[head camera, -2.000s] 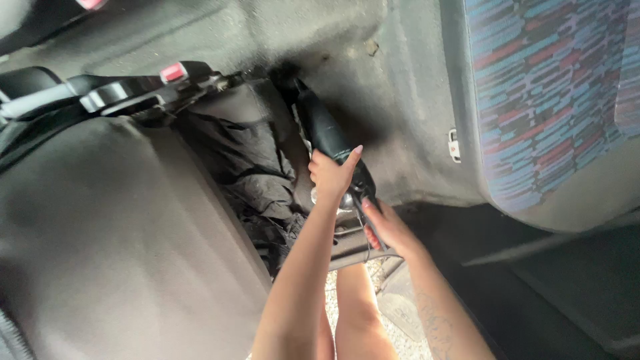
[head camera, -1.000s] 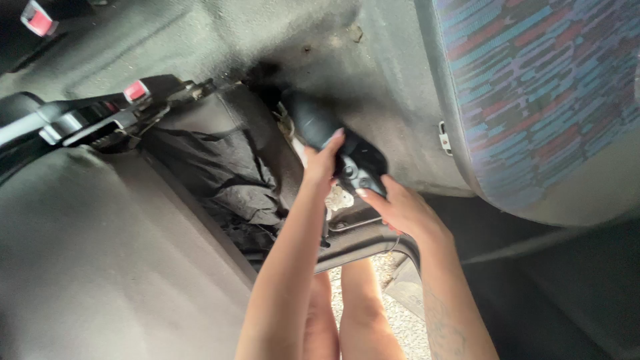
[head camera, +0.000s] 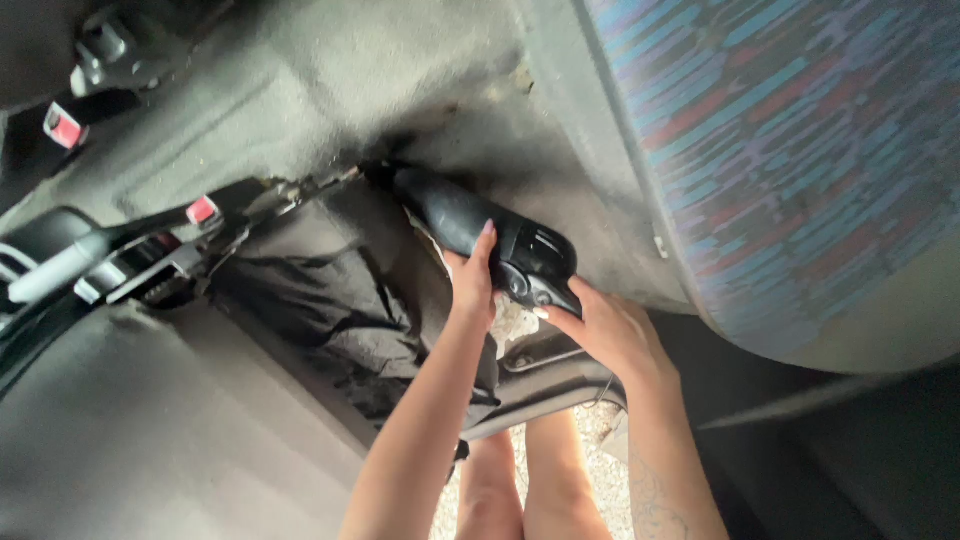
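A black handheld vacuum cleaner (head camera: 469, 214) lies slantwise over the grey floor carpet of the vehicle, its narrow front end in the dark corner beside the seat rail. My left hand (head camera: 474, 281) grips the side of its body, with the thumb on top. My right hand (head camera: 607, 322) holds the rear end near the round buttons, thumb and fingers around the handle part. Crumpled black fabric (head camera: 337, 307) lies to the left of my left hand. The underside of the vacuum and its front tip are hidden.
A grey seat (head camera: 172, 420) fills the lower left, with a red seat belt buckle (head camera: 202, 211) and metal hinge beside it. At the right stands a patterned seat (head camera: 795, 172). The door sill (head camera: 540, 401) crosses below my hands, above my legs and gravel ground.
The vacuum has turned, so that more of its side with the buttons shows. Both hands have stayed on it. The view has shifted somewhat.
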